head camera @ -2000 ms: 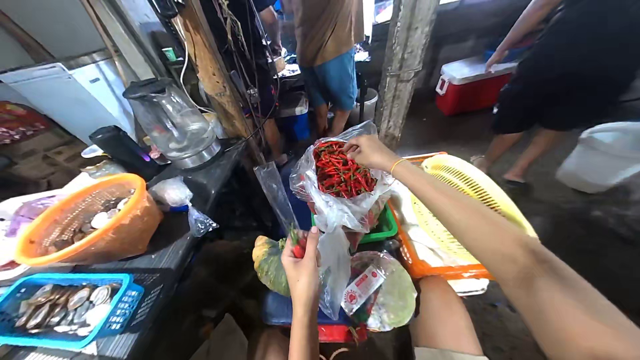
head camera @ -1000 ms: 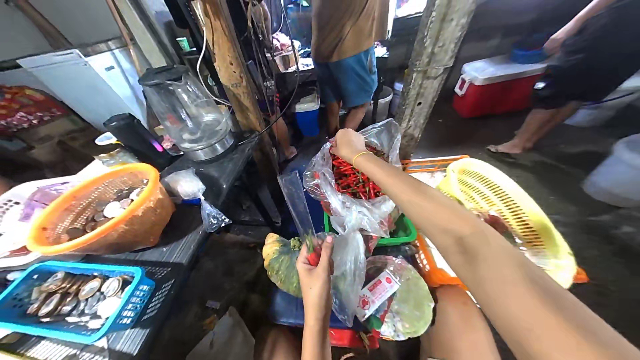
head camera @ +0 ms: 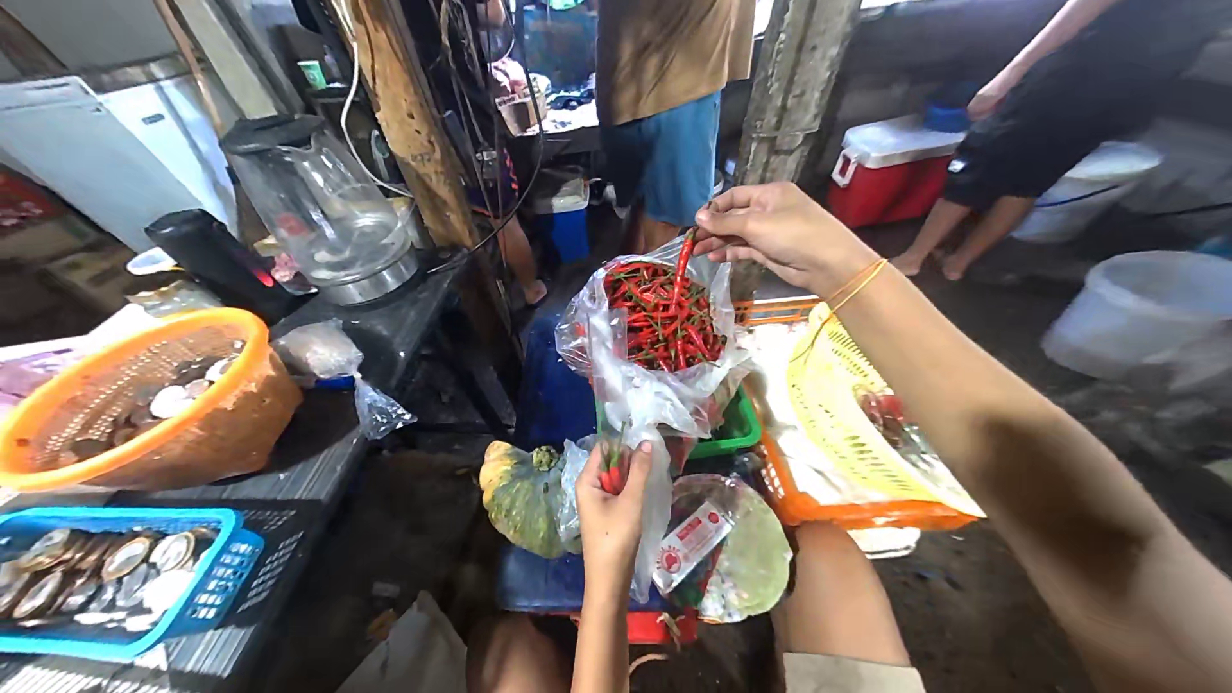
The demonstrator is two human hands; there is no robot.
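A clear plastic bag full of red chili peppers [head camera: 664, 318] stands open in front of me over a green basket [head camera: 736, 423]. Just above the bag's right rim, my right hand [head camera: 770, 231] pinches one red chili [head camera: 684, 258] by its stem end, the chili hanging down. Below the bag, my left hand [head camera: 616, 481] holds a few red chilies [head camera: 613, 469] between thumb and fingers, against thin clear plastic. A green and yellow pumpkin [head camera: 525, 496] lies left of that hand. To its right sits a plastic-wrapped pale green item [head camera: 756, 558] with a printed packet [head camera: 693, 547] on it.
On the left bench are an orange basket [head camera: 279, 385] and a blue basket [head camera: 231, 553] of coins, and a glass kettle-like jug [head camera: 337, 221]. A yellow basket [head camera: 828, 404] rests in an orange crate [head camera: 808, 505] at right. Beyond are a red cooler [head camera: 890, 173], a post [head camera: 794, 96] and several people.
My right hand has come up out of the chili bag and now holds a single chili above it. My left hand stays below the bag, still holding chilies.
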